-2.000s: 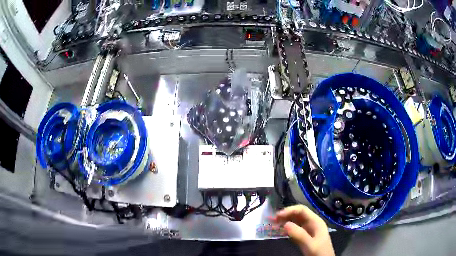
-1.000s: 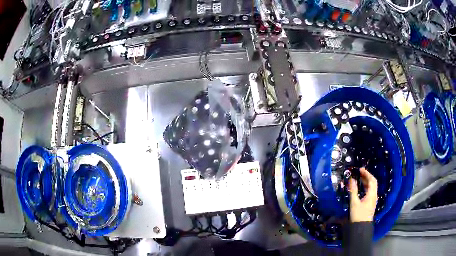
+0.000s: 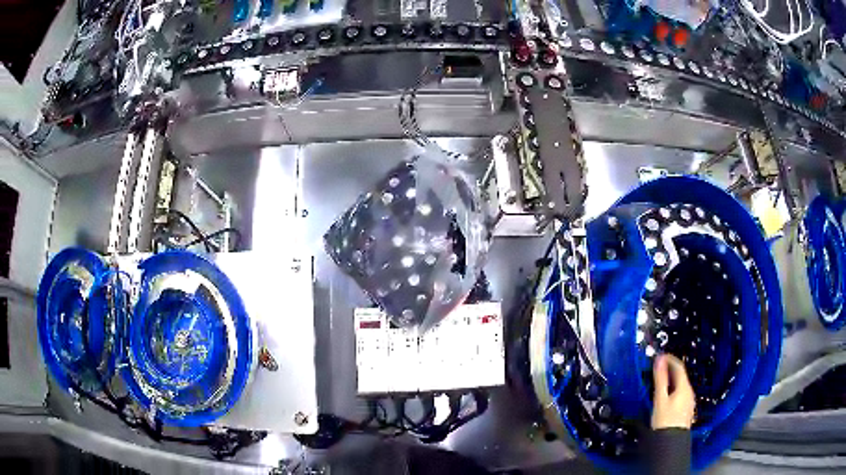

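My right hand point(image 3: 674, 394), bare with a dark sleeve, reaches into the large blue vibratory bowl point(image 3: 767, 306) at the right. Its fingertips are low among the small round black parts point(image 3: 660, 340) with pale centres, near the bowl's inner track. The fingers look close together, but the view is too small and blurred to show whether a part is between them. My left hand is not in view. A clear poly bag point(image 3: 408, 241) full of black parts lies left of the bowl, against the white controller box.
Paired small blue bowls point(image 3: 185, 339) stand at the left. The white controller box point(image 3: 429, 348) has dark cables below it. A feed track point(image 3: 555, 148) runs from the large bowl to the conveyor point(image 3: 352, 35) across the back. Another blue bowl point(image 3: 826, 260) is at the right edge.
My right hand has moved from the front edge of the base plate, right and forward, into the large bowl. Over the last second it has shifted slightly down. The camera view has also shifted.
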